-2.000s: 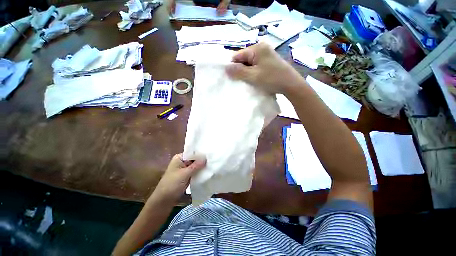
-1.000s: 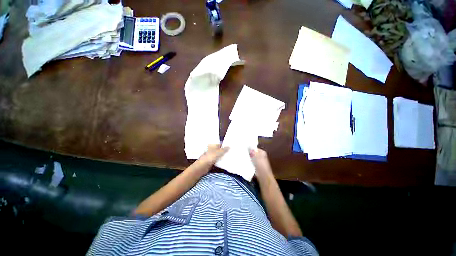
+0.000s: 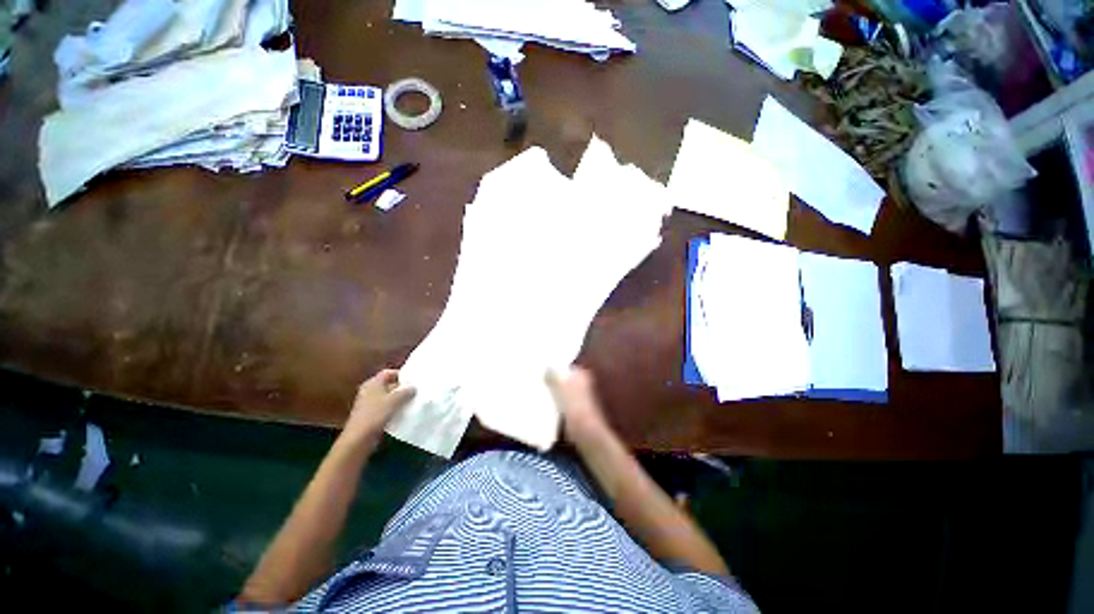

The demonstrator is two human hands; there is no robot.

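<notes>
White cut fabric panels lie spread on the brown table in front of me, partly overlapping. Their near ends reach over the table's front edge. My left hand grips the near left corner, thumb on top. My right hand is at the near right end of the panels, slightly blurred, with its fingers at the fabric edge. The far ends lie on the table and form two points. I cannot tell how many layers there are.
A panel stack, calculator, tape roll, yellow-and-black pen or cutter and dark blue device lie beyond. Loose papers and a blue-edged folder are right, with plastic bags behind.
The panels were raised between my hands, then lay as a separate curved strip and a smaller piece. Now they spread wider and overlap. My left hand has moved left, my right hand slightly left.
</notes>
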